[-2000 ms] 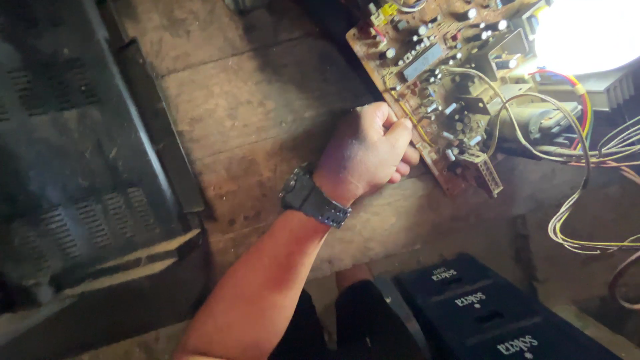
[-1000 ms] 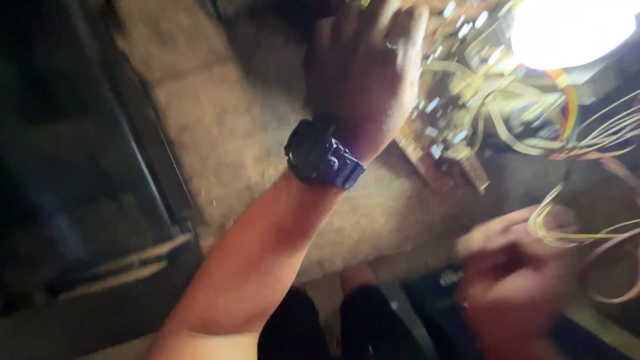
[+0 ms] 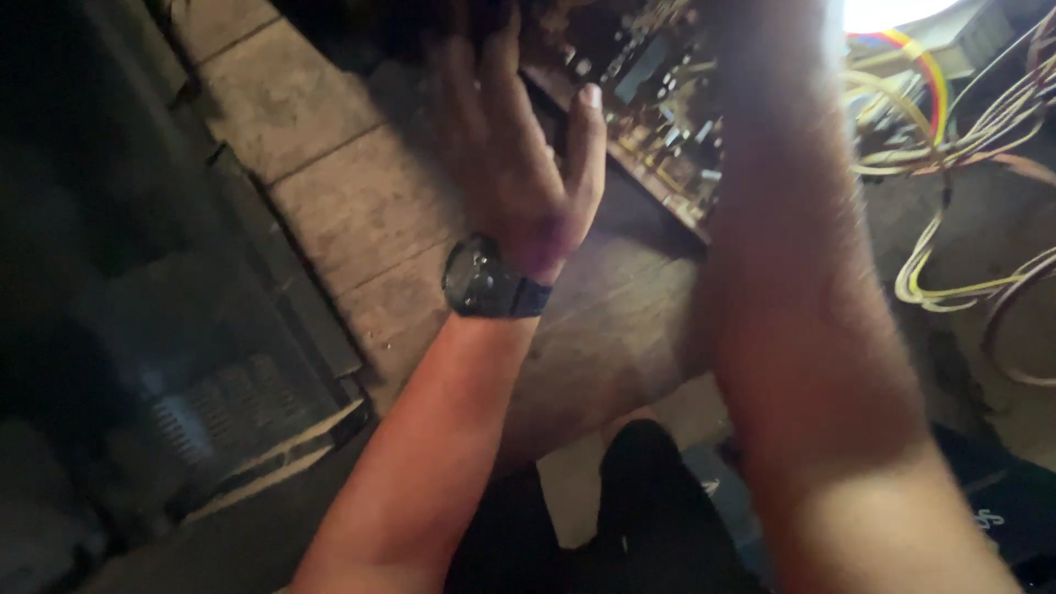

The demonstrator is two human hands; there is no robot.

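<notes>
My left hand (image 3: 520, 157), with a dark wristwatch (image 3: 487, 280) on its wrist, is over the left edge of a circuit board (image 3: 668, 124). Its thumb is apart from the fingers, and the fingertips run into shadow at the top; whether they touch anything does not show. My right forearm reaches up across the board's right part, and the right hand is past the upper edge of the view. Bundled wires (image 3: 932, 157) in white, yellow and red lie right of that forearm, beside a bright light (image 3: 895, 12).
A black vented casing (image 3: 206, 330) fills the left side. Beneath the board is a worn wooden surface (image 3: 355, 181). A dark box with pale lettering (image 3: 990, 495) lies at the lower right, partly behind my right forearm. My knees are at the bottom.
My left hand was closed at the board's lower left edge two seconds ago; its fingers are now extended. The right hand, blurred at the lower right one second ago, has moved up out of view.
</notes>
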